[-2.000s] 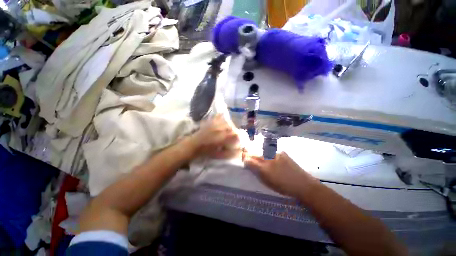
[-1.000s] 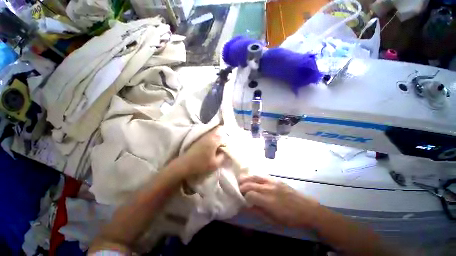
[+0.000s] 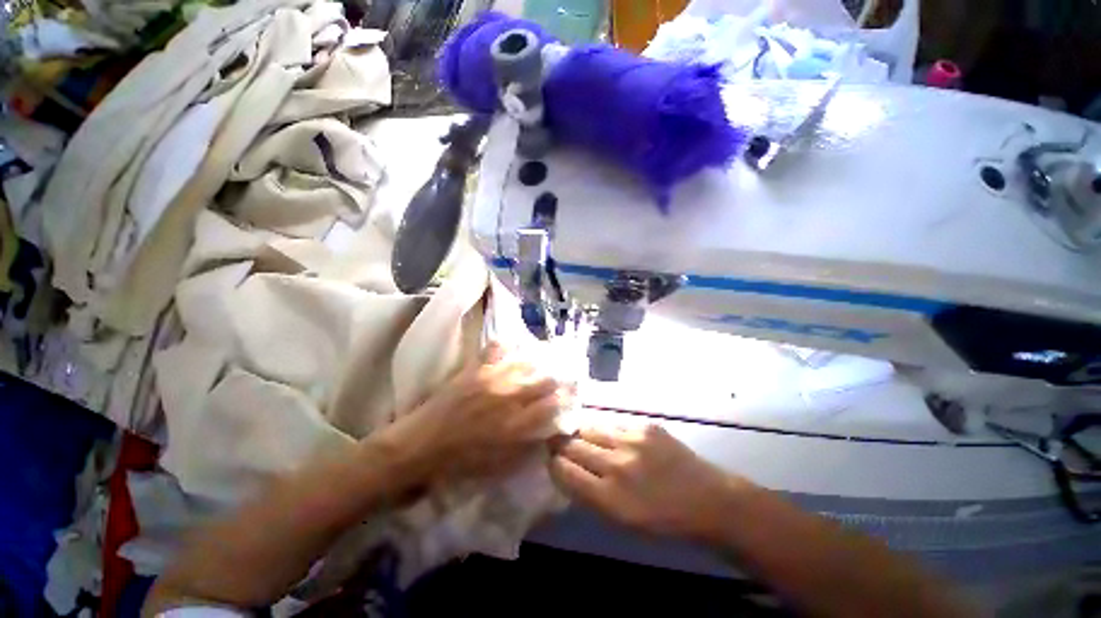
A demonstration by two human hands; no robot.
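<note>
A cream garment piece [image 3: 290, 350] lies bunched on the table left of the sewing machine's needle area [image 3: 568, 320] and hangs over the front edge. My left hand [image 3: 489, 404] lies on it and grips its right part just in front of the needle area. My right hand [image 3: 634, 471] pinches the cloth's right edge, its fingertips close to my left fingers. The white machine head [image 3: 785, 223] with a blue stripe stands behind my hands. Glare hides the cloth under the needle.
A pile of cream cut panels [image 3: 157, 157] lies at the left. A purple fuzzy roll [image 3: 640, 109] sits on the machine head. A dark teardrop-shaped attachment [image 3: 429, 229] is left of it. Scissors [image 3: 1069, 465] lie at the far right. A white bag [image 3: 887, 42] is behind.
Since one second ago, my left hand has moved closer to my right fingertips, and the cloth between them is gathered smaller. Since two seconds ago, both hands are lower, away from the needle.
</note>
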